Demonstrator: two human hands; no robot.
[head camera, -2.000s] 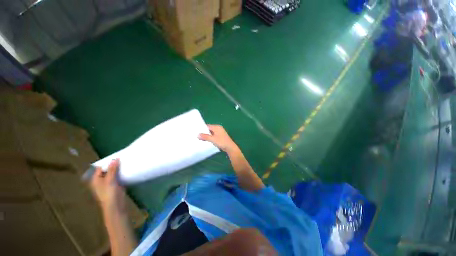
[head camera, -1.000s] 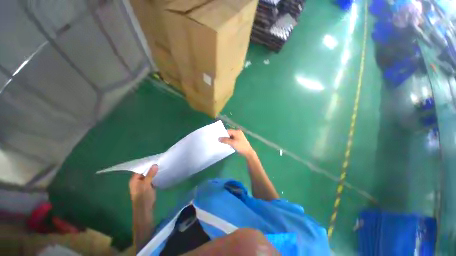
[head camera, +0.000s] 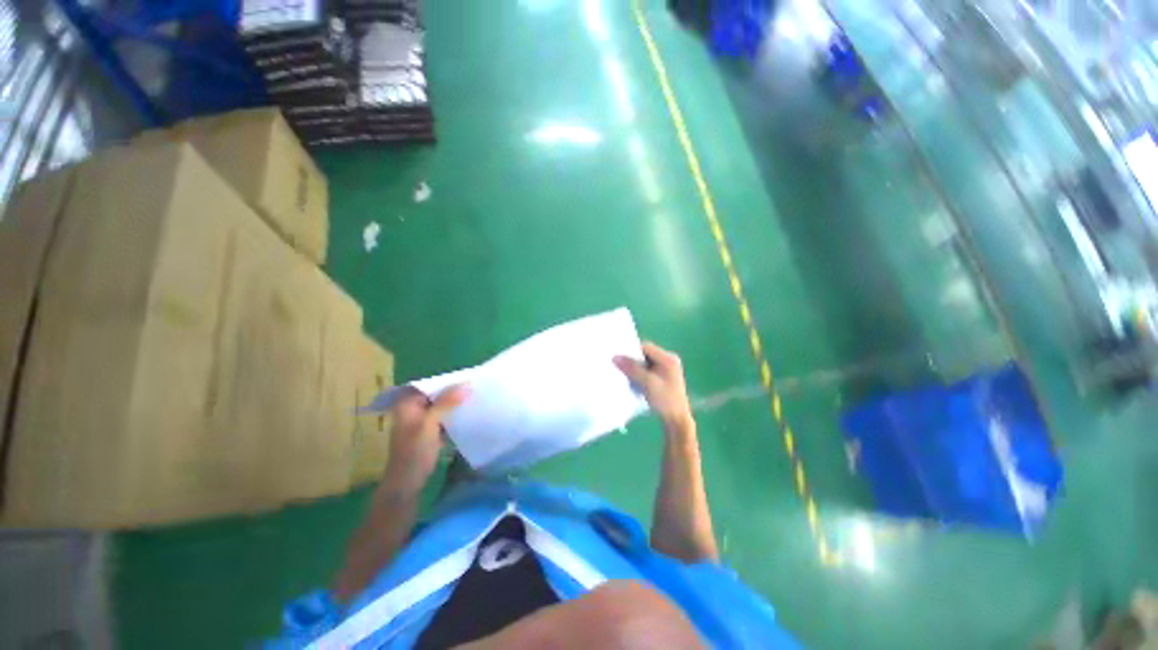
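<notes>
White paper sheets, blank side up and slightly bent, are held in front of my blue coat, above the green floor. My left hand grips their left part, with the thumb on top; a folded or second edge sticks out to the left past it. My right hand grips the right edge, thumb on top. Both hands are bare. Any print on the sheets is not visible.
Tall brown cartons stand close on the left. Dark stacked trays or bundles lie behind them. Yellow-black tape runs along the floor. A blue bin is at right, with blurred workbenches beyond.
The view has turned and moved forward; the cartons are now at my left and the blue bin is higher at right. Both hands still hold the sheets.
</notes>
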